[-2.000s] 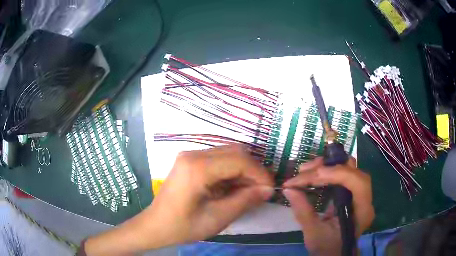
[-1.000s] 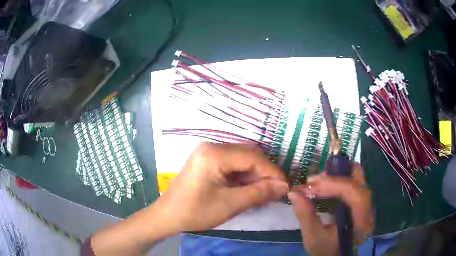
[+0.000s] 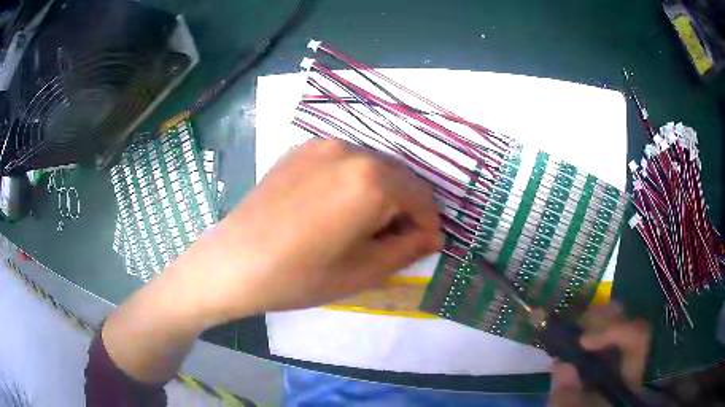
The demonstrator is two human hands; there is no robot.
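Observation:
The green PCB panel [image 3: 556,215] with rows of silvery pads lies tilted on the white sheet [image 3: 318,342]. Red and black connector leads [image 3: 397,103] fan from its left edge to the upper left, with white plugs at their ends. My left hand [image 3: 350,222] is at the panel's left edge, fingers pinched at a lead; its fingertips are partly hidden. My right hand [image 3: 608,346], blurred at the lower right, holds the soldering iron [image 3: 548,326]. The iron's tip points up-left over the panel's left rows, close to my left fingertips.
A heap of loose leads [image 3: 676,215] lies at right. Spare PCB panels [image 3: 163,199] and a black fan [image 3: 87,87] are at left, with small wire rings [image 3: 67,199] nearby. Yellow tape [image 3: 381,298] crosses the sheet. A dark package with a yellow label [image 3: 690,40] is at upper right.
My hands have separated. The left moved up to the panel's left edge; the right moved down-right, and the iron swung from pointing up to pointing up-left over the panel. The panel now shows more fully.

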